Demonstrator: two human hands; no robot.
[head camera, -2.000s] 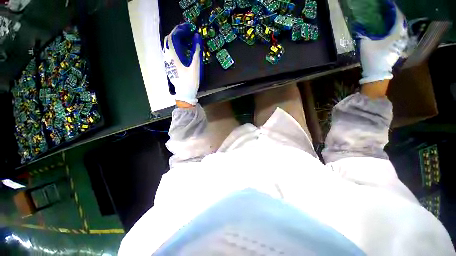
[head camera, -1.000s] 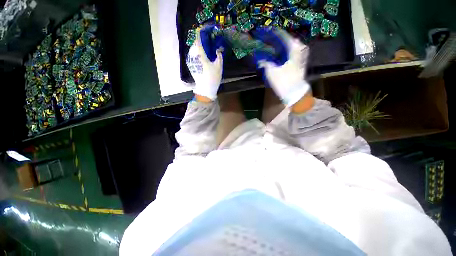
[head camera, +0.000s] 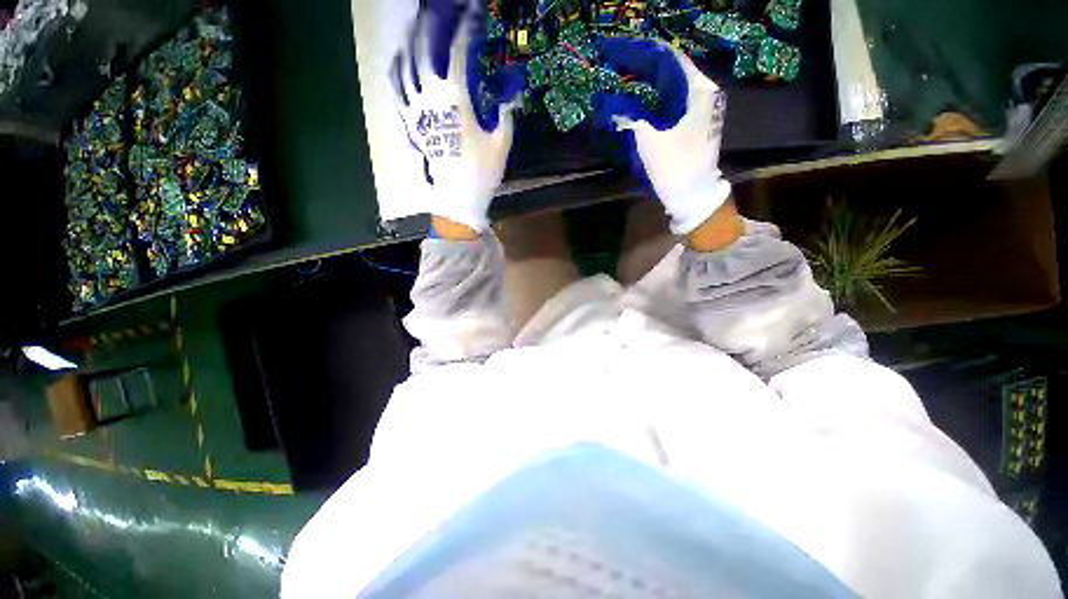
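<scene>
Small green PCBs with yellow and blue parts lie heaped on the black work tray in front of me. My left hand, in a white glove with blue fingers, is at the tray's left side with its fingers spread; I see nothing held in it. My right hand, gloved the same way, is over the tray's middle with curled fingers. It grips a small green PCB piece, partly hidden by the fingers and hard to tell from the heap behind.
A finished-board tray full of boards is at the left. White sheet borders the work tray. An open brown box with a grass-like bunch of thin strips is below the bench edge at right. Panels with yellow parts are lower right.
My right hand came from the far right to the tray's middle, where both hands met over the boards. Since then my left hand has moved up and left and its fingers have spread.
</scene>
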